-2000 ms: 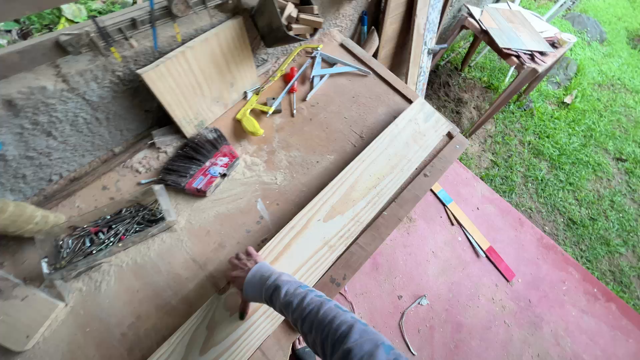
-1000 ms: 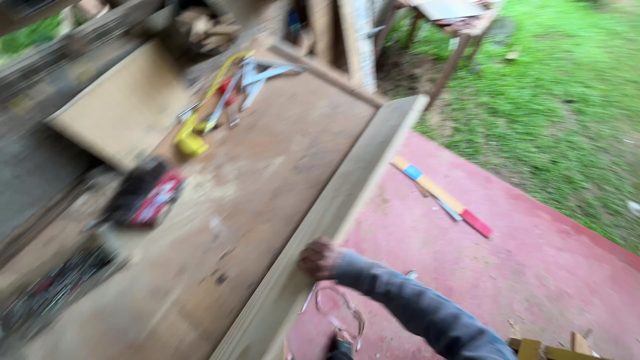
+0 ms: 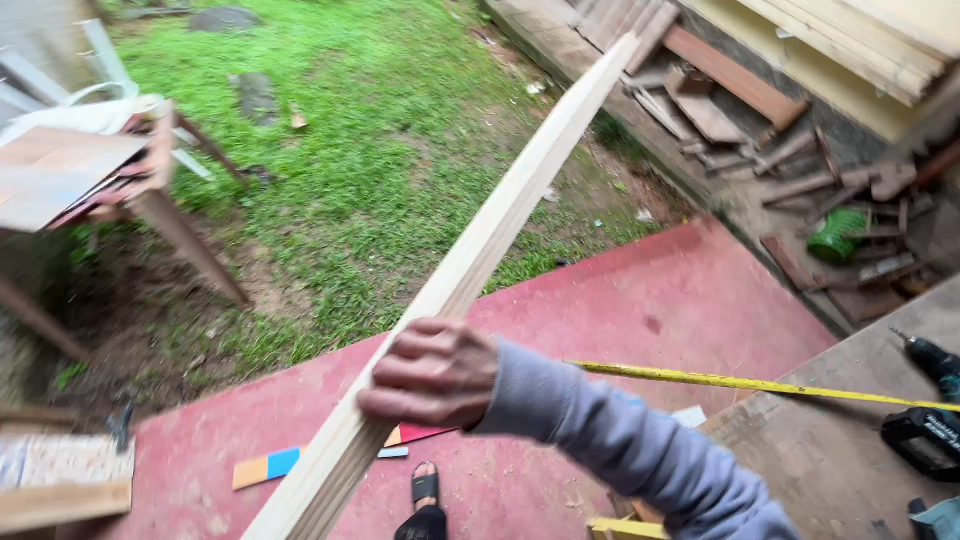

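A long pale wooden board [image 3: 517, 187] runs diagonally across the head view, from the bottom left up to the top right, raised above the red floor. Its narrow edge and part of a face show. Gripped around it is my right hand [image 3: 431, 371], fingers over the top edge, in a grey sleeve. The board's near end runs out of the frame. My left hand is out of sight. Under the board, a painted wooden strip [image 3: 255, 471] lies on the floor.
A workbench [image 3: 795, 420] at the right holds a cordless drill [image 3: 934, 360], a black battery pack [image 3: 926, 442] and a yellow measuring tape [image 3: 697, 379] extending past its edge. Scrap wood [image 3: 825, 180] is piled at upper right. A wooden table [image 3: 161, 165] stands on the left.
The board lay flat on the left workbench, then was tilted up on edge; now it is lifted off, with my right hand around it. The view has swung right.
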